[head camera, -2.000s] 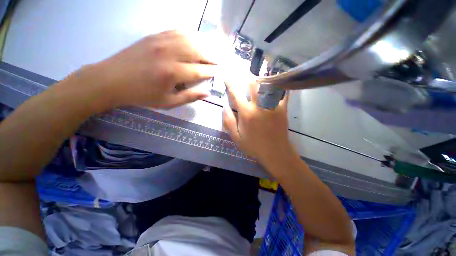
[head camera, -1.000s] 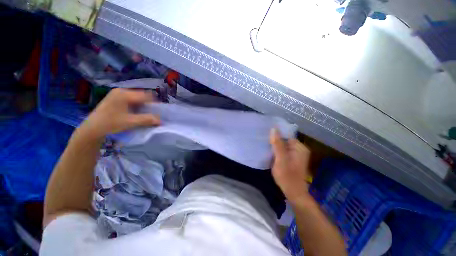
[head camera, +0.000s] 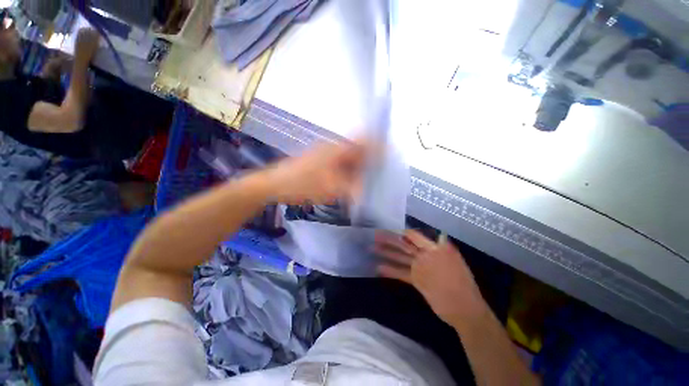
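My left hand (head camera: 336, 175), blurred, is closed on a light grey-blue cloth strip (head camera: 389, 185) at the table's front edge. A long blurred light band runs up over the table from this hand. A curved grey-blue piece (head camera: 325, 247) hangs below the edge, by the lap. My right hand (head camera: 427, 265) is at its right end, fingers extended and blurred; whether they grip it is unclear. The machine's needle area (head camera: 525, 71) and a dark grey cylindrical part (head camera: 554, 108) are beyond the hands, at upper right.
The ruled table edge (head camera: 483, 219) runs down to the right. Grey-blue cloth pieces (head camera: 261, 26) lie at the upper left, beside a yellowed board (head camera: 204, 87). Loose grey pieces (head camera: 253, 305) are heaped below left. A blue basket (head camera: 172, 162) stands left. Another person's arm (head camera: 68, 98) shows far left.
The view has swung left. My left hand has gone from the lap up to the table edge with cloth in it. The piece stretched between both hands earlier is no longer held that way.
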